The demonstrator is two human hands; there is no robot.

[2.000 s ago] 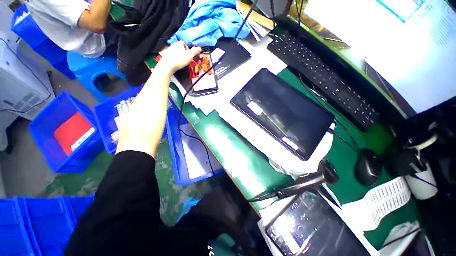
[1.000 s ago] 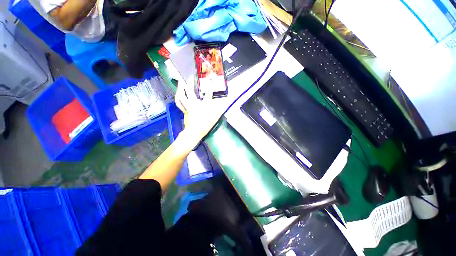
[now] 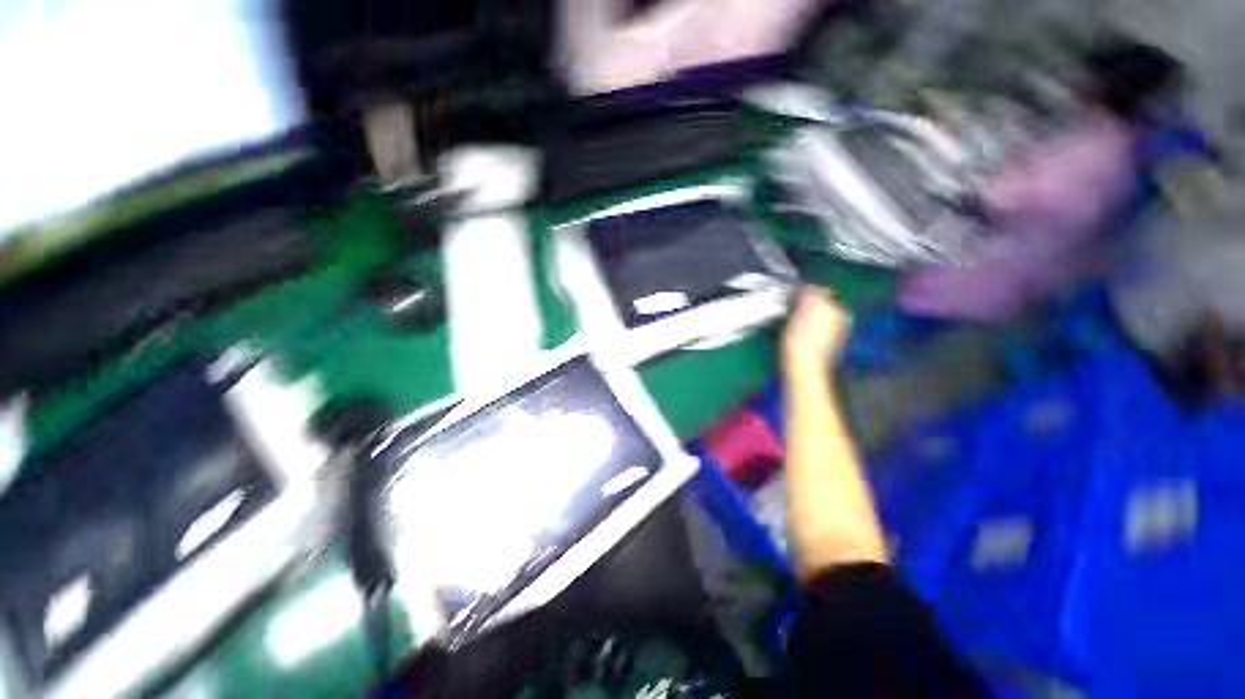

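Note:
The head view is strongly blurred. My right hand (image 3: 817, 328) is at the right corner of a dark panel (image 3: 676, 255) on white sheets. It looks closed, but I cannot tell whether it touches or grips anything. A glossy film-covered panel (image 3: 512, 478) lies nearer, with strong glare. Another dark panel (image 3: 130, 505) with white labels lies at left. A dark shape (image 3: 358, 478), probably the barcode scanner, lies between these two. My left hand is not in view.
A label strip (image 3: 493, 294) runs across the green bench (image 3: 376, 358). A keyboard (image 3: 150, 280) and bright monitor (image 3: 130, 103) are at left. Blue bins (image 3: 1079, 505) stand at right, near a blurred person in pink (image 3: 1058, 205). A red item (image 3: 744, 444) lies by the bench edge.
The view has swung right along the bench. My left hand, earlier reaching to and then at the smartphone, is out of view, as is the phone. My right arm has come into view.

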